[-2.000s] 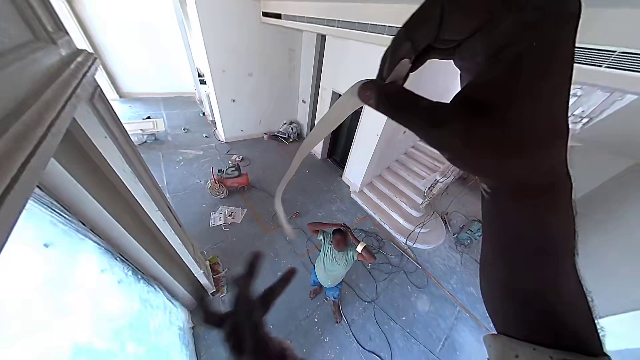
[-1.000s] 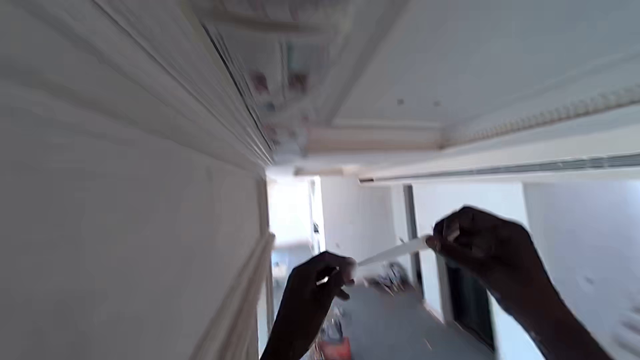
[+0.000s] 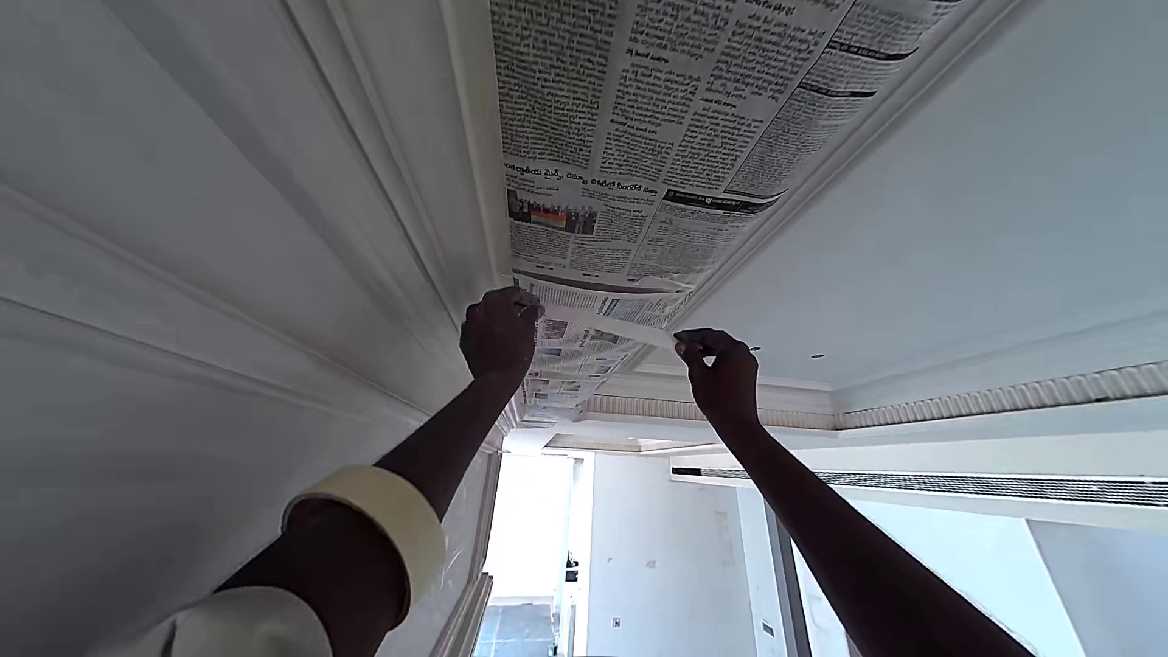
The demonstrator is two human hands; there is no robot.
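Observation:
A short strip of pale masking tape [image 3: 607, 324] is stretched between my two raised hands, across newspaper sheets [image 3: 639, 137] that cover a band of the ceiling. My left hand [image 3: 500, 333] pinches one end beside the wall moulding. At the other end, the fingertips of my right hand [image 3: 721, 365] grip the tape near the ceiling trim. Around my left forearm sits a roll of masking tape [image 3: 383, 511]. Whether the strip touches the newspaper, I cannot tell.
Panelled wall moulding [image 3: 365, 182] runs close along the left. To the right are the white ceiling [image 3: 958, 210], a ribbed cornice [image 3: 1004, 392] and a long air vent grille [image 3: 985, 486]. A bright opening [image 3: 529, 529] lies below.
The view has swung up from the floor and a person below to the ceiling. Both hands have risen to the newspaper; two seconds ago the strip hung from my right hand, with my left hand apart.

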